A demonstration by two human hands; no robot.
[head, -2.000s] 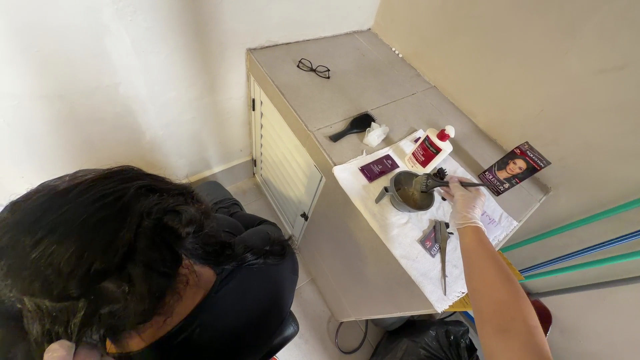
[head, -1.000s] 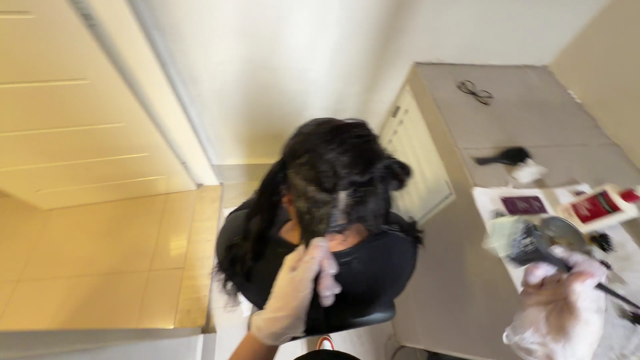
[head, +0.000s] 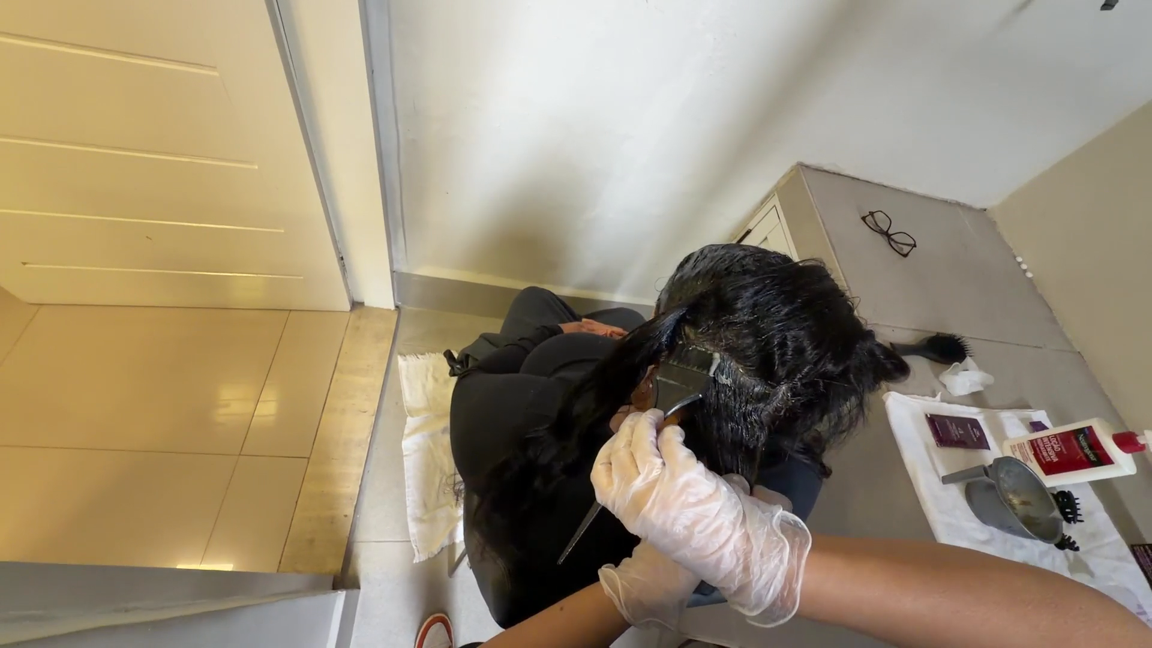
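A seated person in dark clothes has black hair (head: 765, 315), wet-looking and parted near the ear. My right hand (head: 670, 486), in a clear disposable glove, is closed on a tint brush (head: 682, 382); its broad dark head lies against the hair at the part, and its thin pointed handle slants down to the left. My left hand (head: 652, 580), also gloved, is below and partly behind the right one, near the lower hair; its fingers are mostly hidden, so its hold cannot be made out.
On the tiled counter at right, a white towel (head: 922, 477) bears a grey mixing bowl (head: 1012, 499), a lotion bottle (head: 1071, 450) and a dark sachet (head: 957, 431). A black hairbrush (head: 936, 348), crumpled white plastic (head: 966, 377) and eyeglasses (head: 889, 234) lie behind. A panelled door (head: 153, 153) is at left.
My right hand has moved from the bowl on the counter to the person's hair with the tint brush. The view has swung left from the counter.
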